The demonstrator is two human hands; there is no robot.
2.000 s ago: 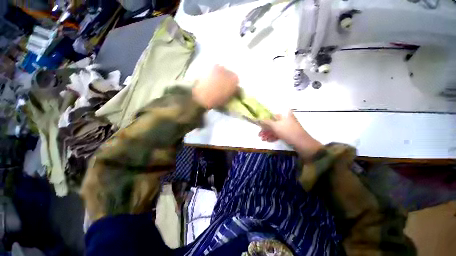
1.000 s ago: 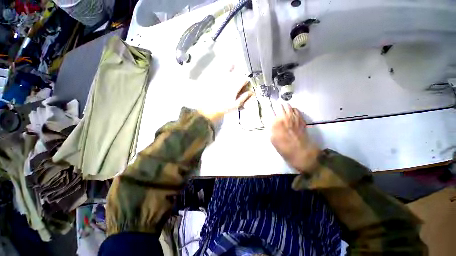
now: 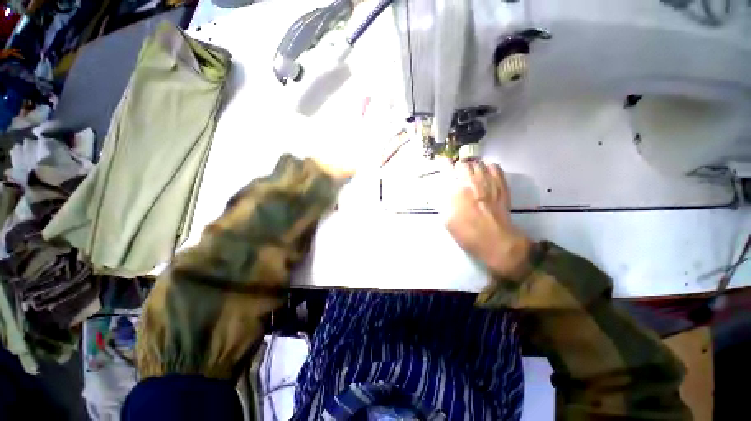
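Observation:
The white sewing machine (image 3: 576,49) stands at the right, with its presser foot and needle (image 3: 428,140) over the bed. My right hand (image 3: 484,210) lies palm down just in front of the foot, its fingertips beside the small cream knob (image 3: 469,151). A bit of yellow-green cloth (image 3: 447,151) shows at the foot, near those fingertips. My left hand (image 3: 339,174) is washed out by glare left of the foot; only part of it shows past the camouflage sleeve, and its fingers cannot be made out. Whether either hand grips cloth cannot be told.
A stack of sage-green pieces (image 3: 148,164) lies on the table at left. Brown and white cloth (image 3: 49,255) is heaped beyond it. The sewing lamp (image 3: 317,41) is left of the needle. The cream tension dial (image 3: 511,67) is on the machine head. The striped apron (image 3: 412,345) is below the table edge.
The yellow-green piece, held between both hands earlier, now shows only as a bit at the foot. Since the last frame my left hand has moved slightly left, away from the needle; my right stays by the foot.

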